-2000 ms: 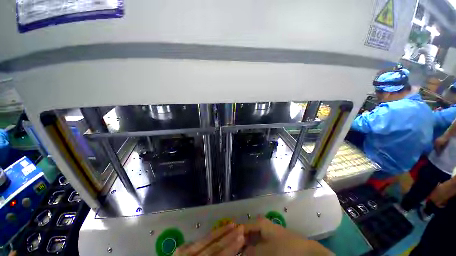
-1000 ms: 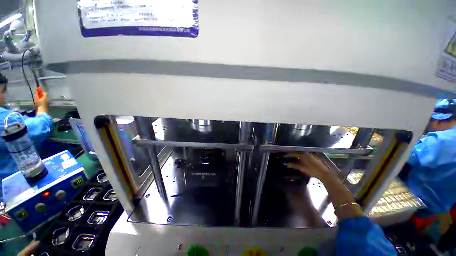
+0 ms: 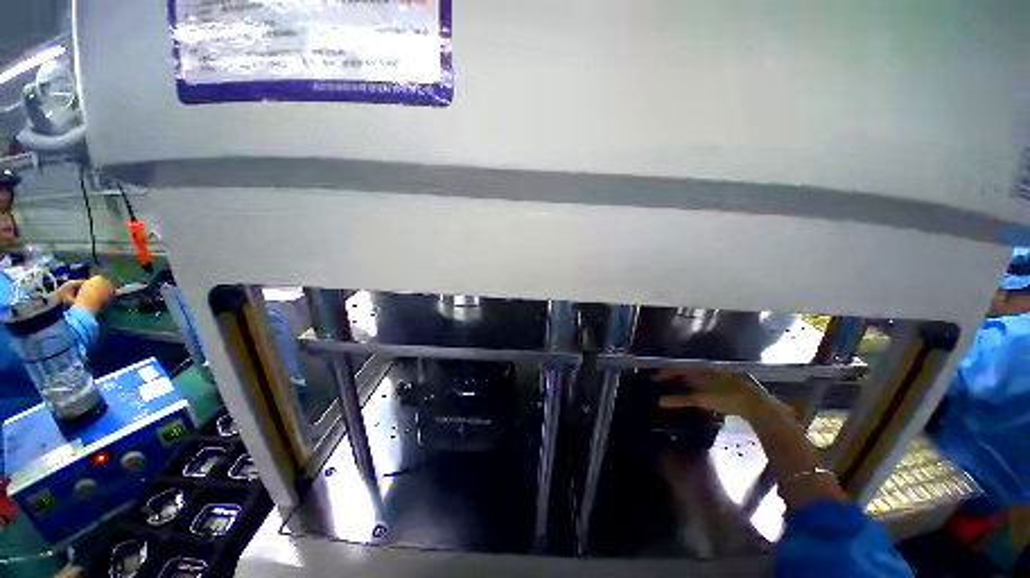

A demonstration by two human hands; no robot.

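Note:
The off-white press cabinet fills the middle, its front open. My right hand reaches into the right-hand bay, fingers spread over the dark right press nest; whether its fingertips touch a part cannot be told. The left press nest is a black block on the shiny plate, with no hand at it. My left hand is not in view. The black blister tray left of the press holds bright-rimmed square frames in its pockets.
A blue controller box with a clear cylinder on it stands at the left. Steel guide rods stand inside the press. Pale component trays are at the right. People in blue smocks sit at both sides.
Both hands were at the front panel's buttons two seconds ago. My right hand has since gone into the right bay and stayed there; my left hand has left the picture. The view has turned left.

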